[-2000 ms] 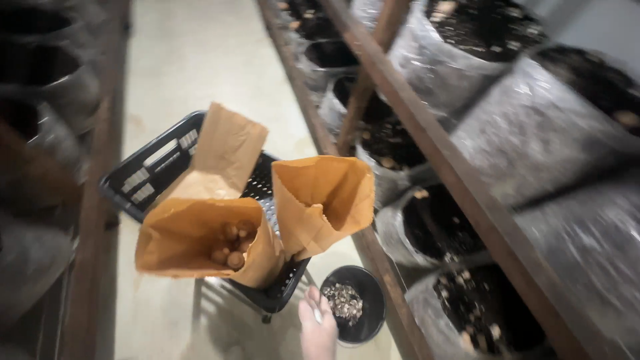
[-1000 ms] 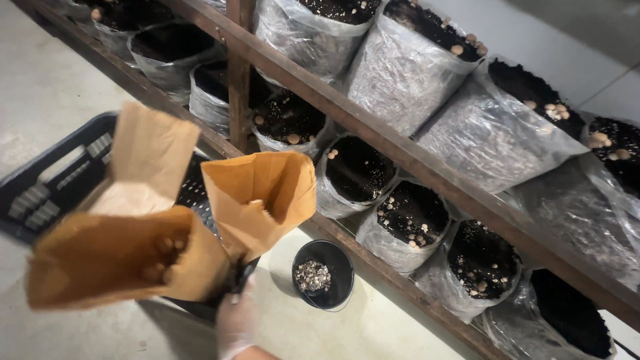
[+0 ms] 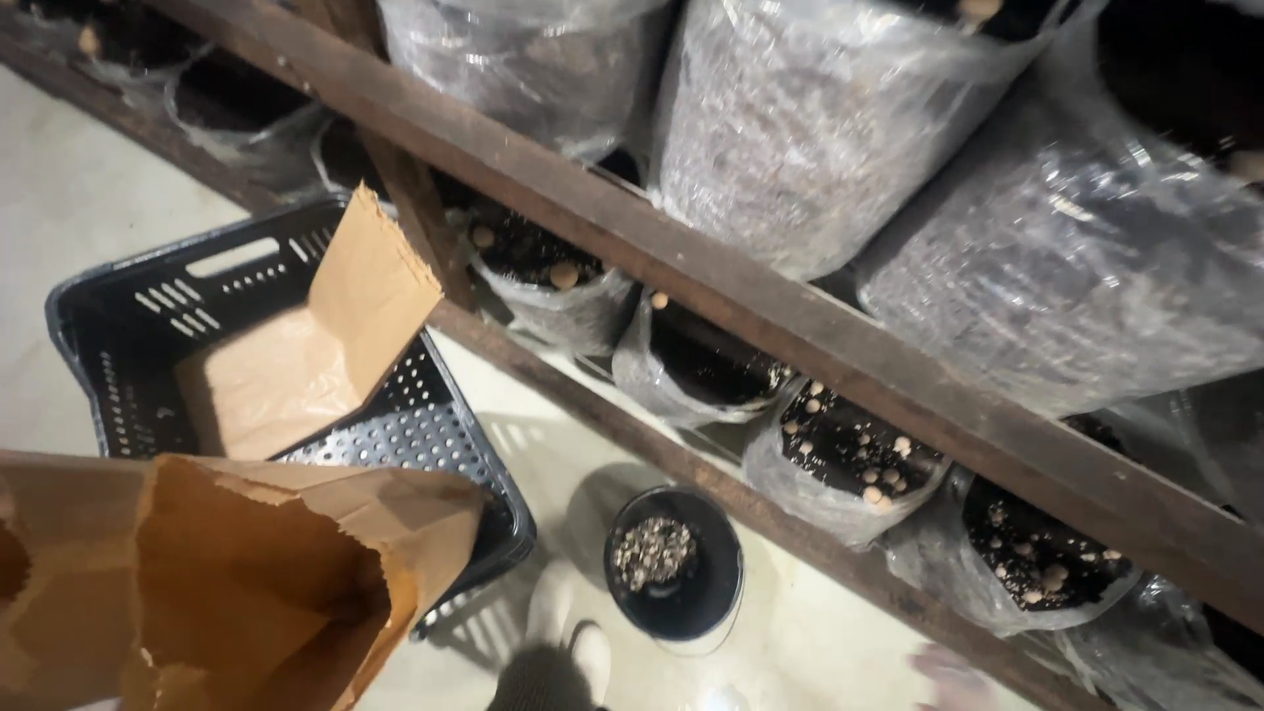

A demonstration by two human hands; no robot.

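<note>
Two open brown paper bags loom large at the lower left, above a black perforated plastic crate. A pale sliver at the bottom left edge may be my left hand; its grip is hidden. My right hand is a pale blur at the lower right edge, apart from the bags; its fingers are unclear. Another brown paper bag lies in the crate with its top folded up. On the floor stands a black bucket with small pale pieces, perhaps mushroom trimmings. Plastic grow bags hold dark substrate and small round mushrooms.
A brown shelf rail crosses diagonally, with large plastic-wrapped grow bags above it. A lower rail runs along the floor beside the bucket. My shoes show at bottom centre.
The open paper bags have moved out of the crate toward the lower left and the camera. My right hand has left its place beside them and is at the lower right.
</note>
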